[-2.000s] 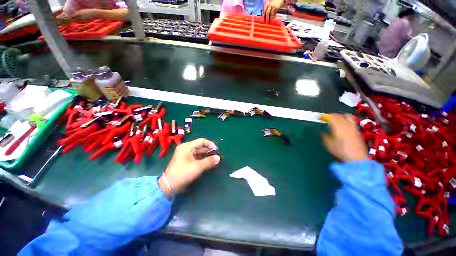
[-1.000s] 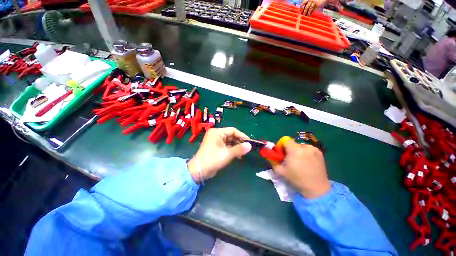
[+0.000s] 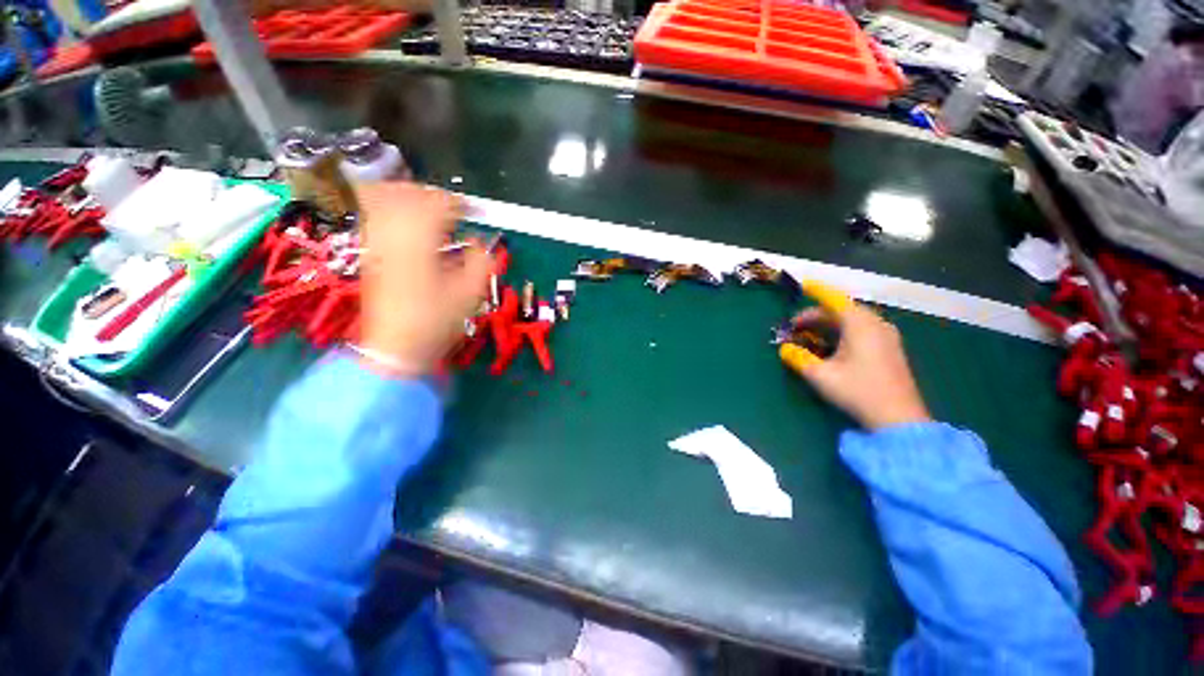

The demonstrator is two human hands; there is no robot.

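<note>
My left hand (image 3: 416, 280), blurred, is over the heap of red spring clamps (image 3: 310, 306); whether it holds a clamp or a module cannot be told. My right hand (image 3: 852, 354), with yellow cots on thumb and finger, has its fingertips around a small black and gold-brown module (image 3: 805, 336) right of centre. More small modules (image 3: 680, 276) lie in a row along the white line. A white wipe (image 3: 742, 473) lies on the green bench between my forearms.
Two bottles (image 3: 370, 156) stand behind the clamp heap. A green tray (image 3: 66, 306) with white wipes and a red pen-like tool is at left. A second red clamp pile (image 3: 1146, 396) is at right. An orange-red divided tray (image 3: 766, 50) lies across the bench.
My left hand has moved left from the bench middle to the clamp heap. My right hand has moved away from it to the right, onto a module; the red clamp it held is gone from it.
</note>
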